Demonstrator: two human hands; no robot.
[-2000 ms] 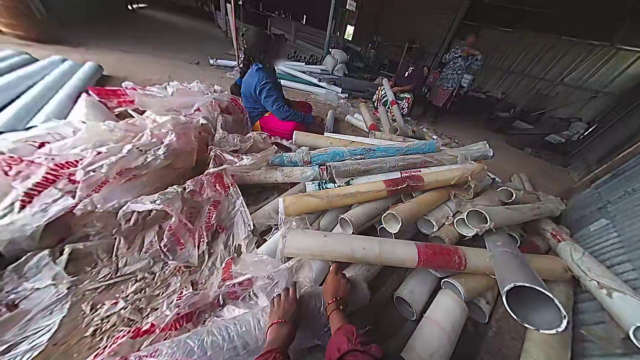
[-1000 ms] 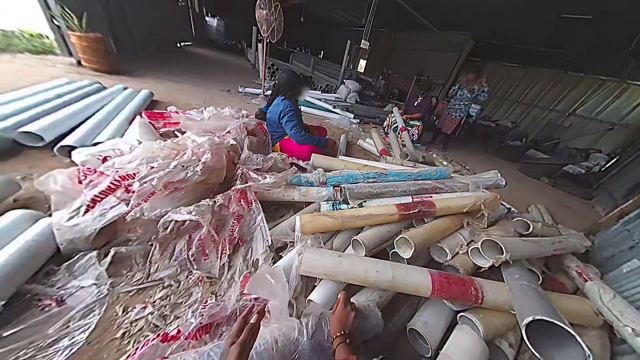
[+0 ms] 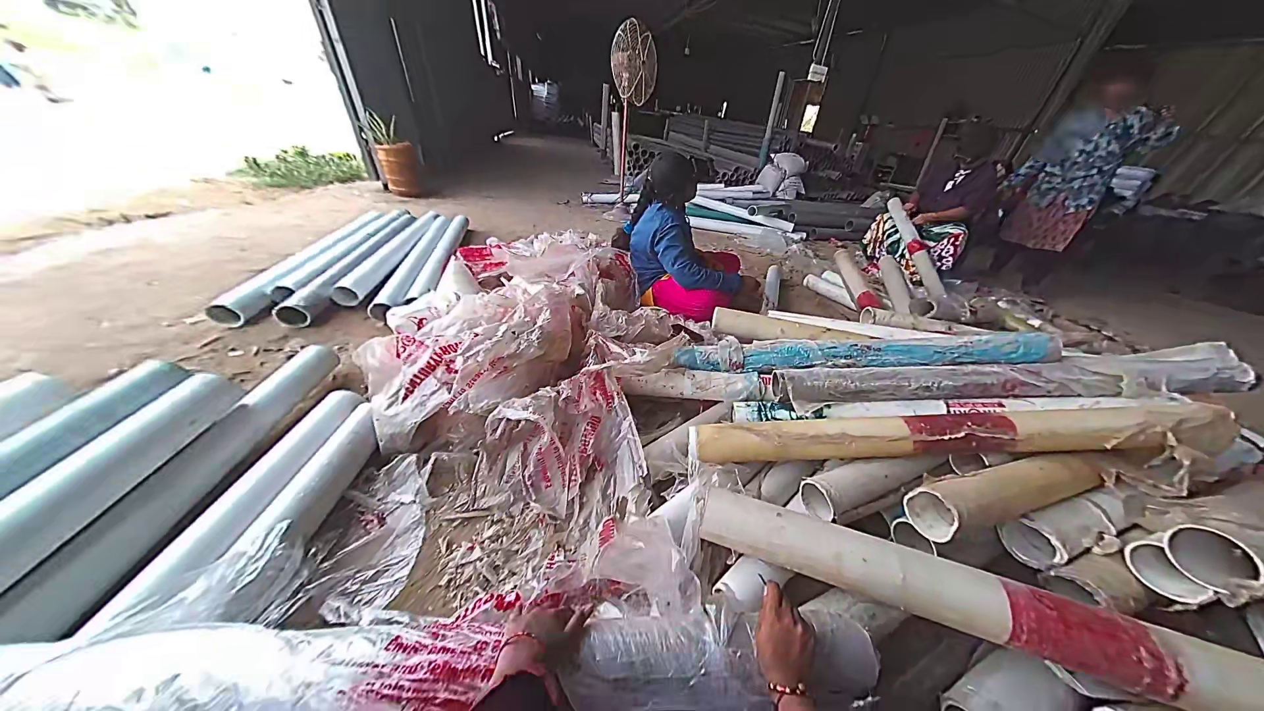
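Note:
A grey plastic pipe (image 3: 642, 657) in clear film lies across the near edge. On the printed plastic wrap (image 3: 434, 652) at its left part rests my left hand (image 3: 545, 632), fingers bent; whether they pinch the film is unclear. My right hand (image 3: 785, 637), with a beaded bracelet, is curled over the pipe's right part, near its open end. A thin dark object (image 3: 766, 587) sticks up from its fingers; its kind cannot be made out. Just beyond the right hand, a long cream pipe (image 3: 849, 568) with a red band slants across other pipes.
Torn plastic wrap (image 3: 484, 355) is heaped ahead. Bare grey pipes (image 3: 148, 464) lie at left, more (image 3: 346, 267) behind them. Wrapped pipes (image 3: 889, 434) are piled at right. A person in blue (image 3: 671, 247) sits beyond the heap; two people are farther back, near a standing fan (image 3: 633, 64).
The view has swung left and up, bringing in the doorway and more bare pipes. My left hand, raised with its fingers up one second ago, is now down on the wrap.

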